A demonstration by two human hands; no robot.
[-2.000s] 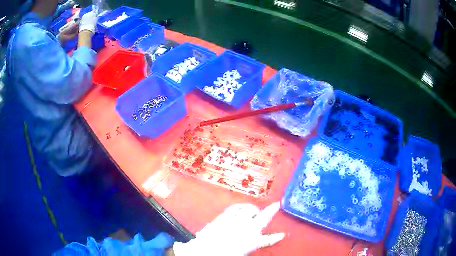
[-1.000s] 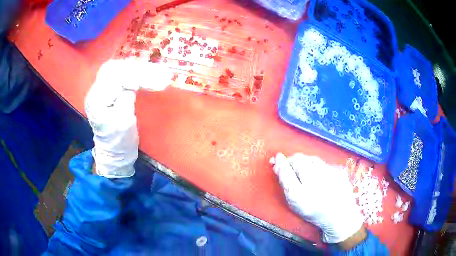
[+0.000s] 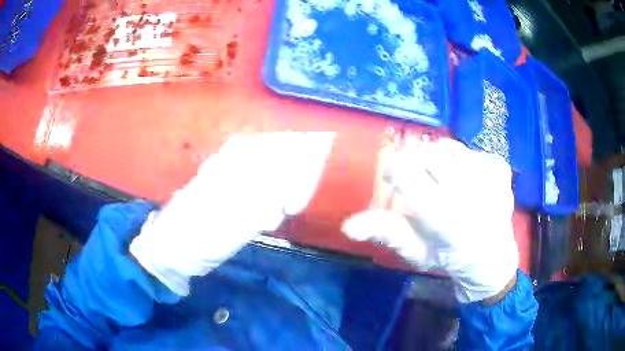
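My left hand [image 3: 240, 199], in a white glove, is over the red-orange bench near its front edge. Its fingers point right and are washed out by glare, so I cannot see whether it holds anything. My right hand [image 3: 452, 206], also gloved, is at the right, its thumb spread away from its fingers; no part shows in it. It covers most of the white plastic pieces [image 3: 411, 136], a few of which show blurred above its fingers. The clear tray [image 3: 137, 63] with dark red-brown rings lies at the upper left. The large blue tray [image 3: 342, 98] holds clear rings.
A blue bin of silvery metal parts [image 3: 495, 120] stands right of the large tray, with a narrow blue bin [image 3: 560, 137] beside it. Another blue bin [image 3: 473, 20] stands behind. Part of a blue bin [image 3: 20, 41] shows at the upper left. The dark bench edge [image 3: 342, 257] runs in front.
The view has swung right and down. My left hand has moved from the clear tray toward my right hand. My right hand has opened and reaches over the white pieces.
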